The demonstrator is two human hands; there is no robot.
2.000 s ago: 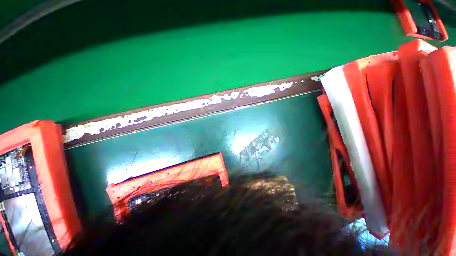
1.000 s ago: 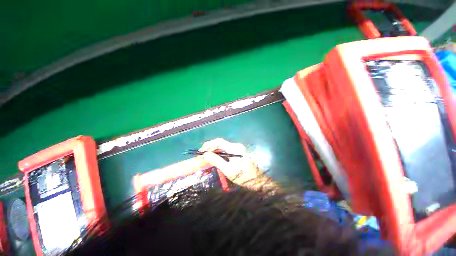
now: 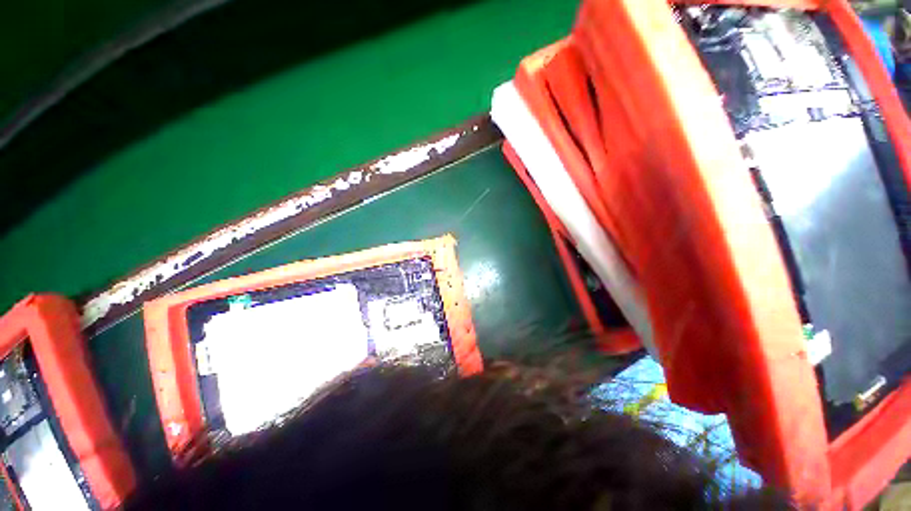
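Observation:
An orange-red foam tray (image 3: 459, 299) lies on the dark-green bench in front of me. It holds an opened unit with a large white battery (image 3: 290, 349) and a mainboard with small silver shield cans (image 3: 407, 321) at its right end. A small green speck (image 3: 240, 300) shows at the unit's upper edge. Dark hair covers the tray's lower part. Neither of my hands shows; the hair may hide them.
A stack of red foam trays (image 3: 689, 230) with one white foam tray (image 3: 574, 195) stands at the right, an opened unit (image 3: 839, 240) in its nearest tray. Another tray (image 3: 85, 409) with a unit is at the left. A chipped rail (image 3: 300, 205) borders the green conveyor belt (image 3: 330, 130).
The hand with a thin dark tool, seen one second ago above the middle tray, is out of sight. The view has shifted, and more of the middle unit shows, including its white battery.

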